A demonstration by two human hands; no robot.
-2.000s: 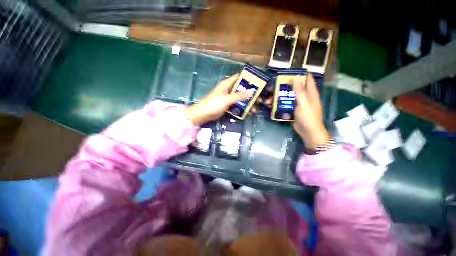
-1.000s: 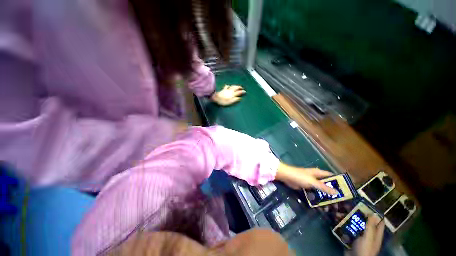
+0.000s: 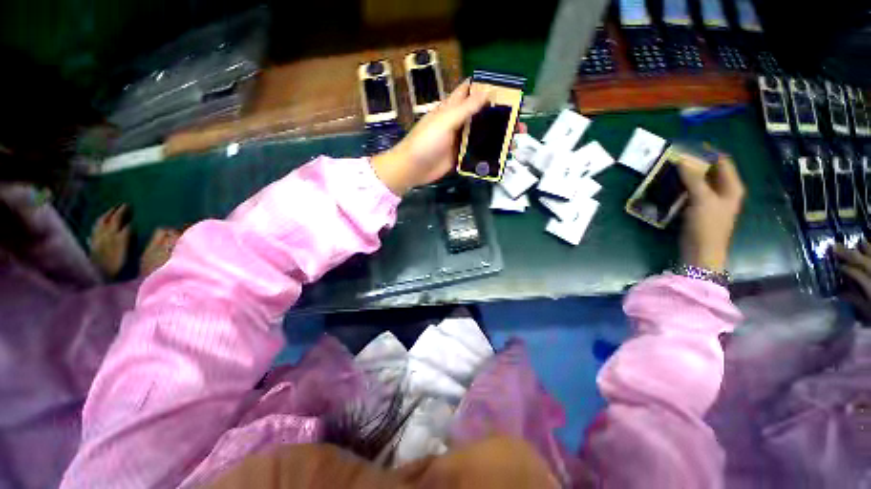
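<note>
My left hand [image 3: 435, 138] holds a gold-rimmed flip phone [image 3: 488, 141] with a dark screen, upright above the tray's back right corner. My right hand [image 3: 710, 205] holds a second gold-rimmed phone [image 3: 658, 194], tilted, over the green bench to the right. Its screen looks dark; the fingers hide part of it. The clear tray [image 3: 435, 277] lies below my left forearm, with one black oblong with a pale centre [image 3: 462, 227] in it. A loose pile of small white flat pieces [image 3: 571, 181] lies between my hands.
Two open phones [image 3: 378, 94] rest against the brown board [image 3: 310, 91] at the back. A blue stick [image 3: 711, 114] lies behind my right hand. Rows of phones [image 3: 814, 189] stand at the right, with a person's hand [image 3: 853, 265] beside them. Another person's hands [image 3: 112, 241] are at the far left.
The view has swung from the left back to the right. My hands have moved apart, my right hand carrying its phone right past the white pieces. Both phones' lit screens have become dark.
</note>
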